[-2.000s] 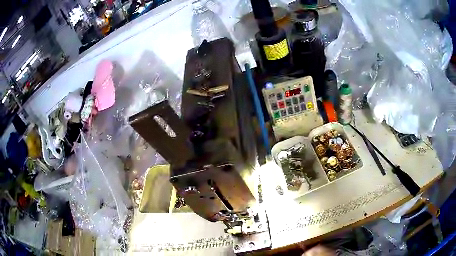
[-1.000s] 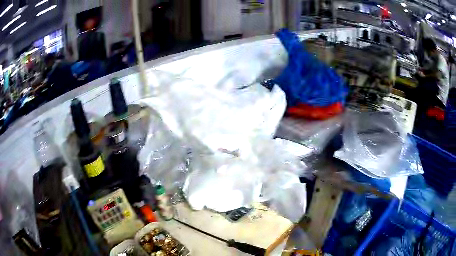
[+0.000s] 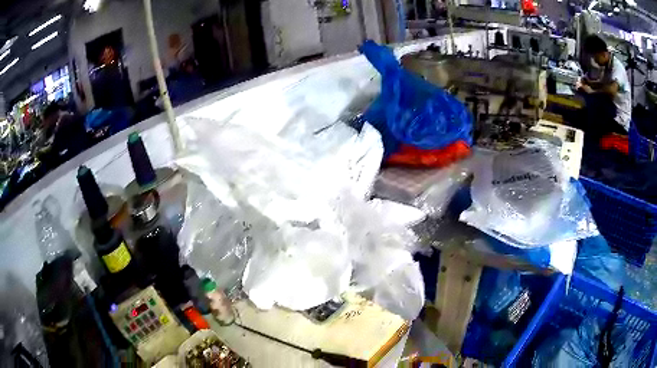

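No hand shows in the frame now. White plastic bags point(image 3: 295, 244) lie heaped on the table in front of me. The beige control panel point(image 3: 144, 320) with red digits stands at the lower left. Below it, the parts tray point(image 3: 209, 352) with gold pieces is cut off by the bottom edge. A thin dark tool point(image 3: 288, 341), perhaps a screwdriver, lies across the table's front. A green-topped white spool point(image 3: 217, 302) stands beside the panel. The dark machine head point(image 3: 61, 302) is at the left edge, partly out of view.
Dark thread cones point(image 3: 115, 251) stand behind the panel. A blue bag point(image 3: 425, 108) sits on a red item behind the white bags. A clear printed bag point(image 3: 529, 190) lies to the right. Blue crates point(image 3: 537, 323) are at the lower right. A person point(image 3: 609, 86) sits in the back right.
The view has swung right from the machine to the bags and crates, then shifted slightly further. The small part of a hand seen at the bottom edge two seconds ago is out of view.
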